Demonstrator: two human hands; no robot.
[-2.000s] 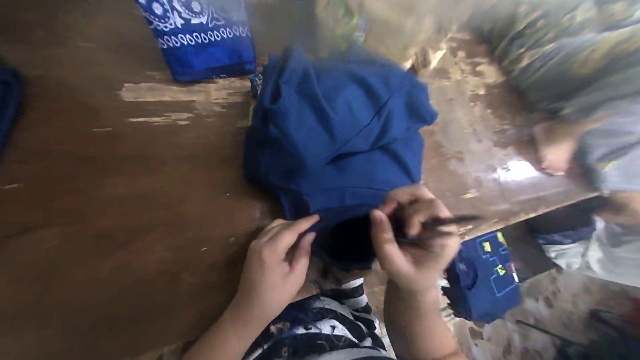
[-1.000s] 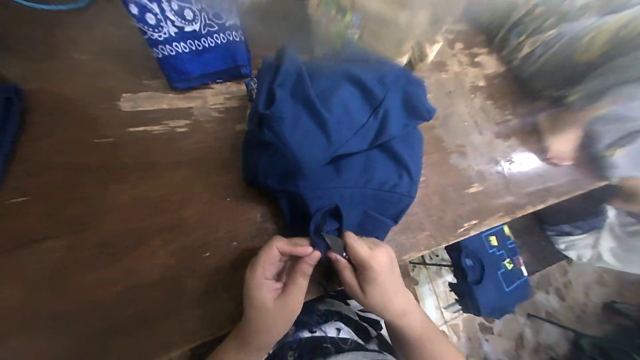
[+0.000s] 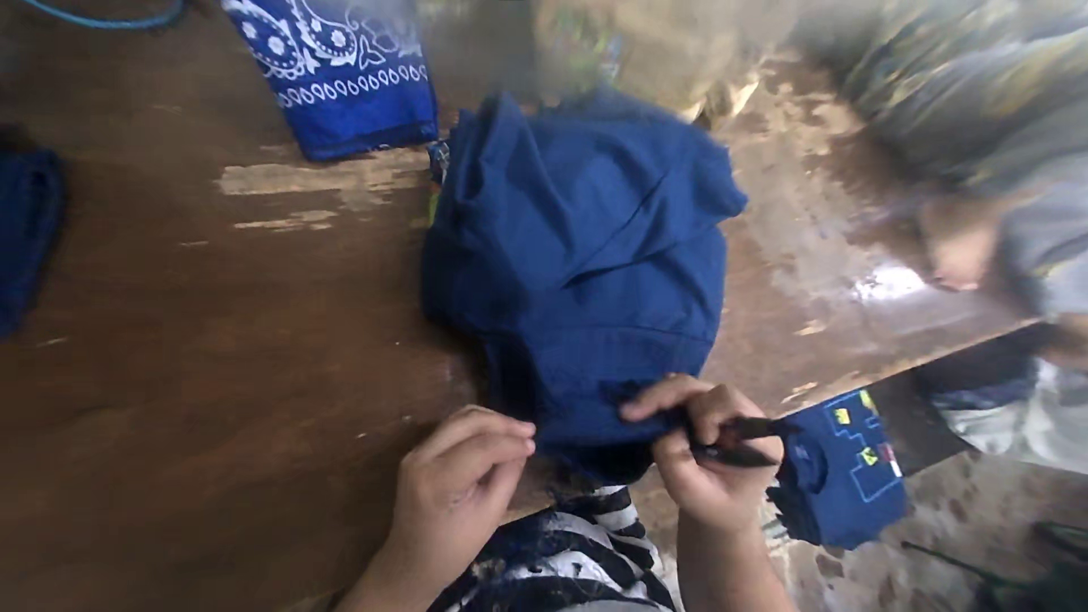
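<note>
A navy blue garment point(image 3: 595, 246) lies bunched on the worn brown wooden table, its narrower end toward me. My left hand point(image 3: 463, 476) is at the lower left of this garment, thumb and fingertips pinched together at the cloth's edge; whether cloth is between them cannot be told. My right hand point(image 3: 710, 450) holds a small dark tool point(image 3: 738, 442), perhaps thread snips, in its curled fingers. The index finger and thumb of that hand touch the garment's lower right edge.
A blue bandana-print cloth point(image 3: 365, 93) lies at the upper left of the wooden table point(image 3: 212, 382). Dark blue fabric point(image 3: 25, 229) is at the far left. Below the table's right edge is a navy shirt point(image 3: 841, 476) with coloured patches. Another person's hand point(image 3: 960, 246) rests at the right.
My hands, close together at the garment's near end a second ago, are now apart. The right has moved right with the dark tool. The small loop of cloth between them is no longer seen.
</note>
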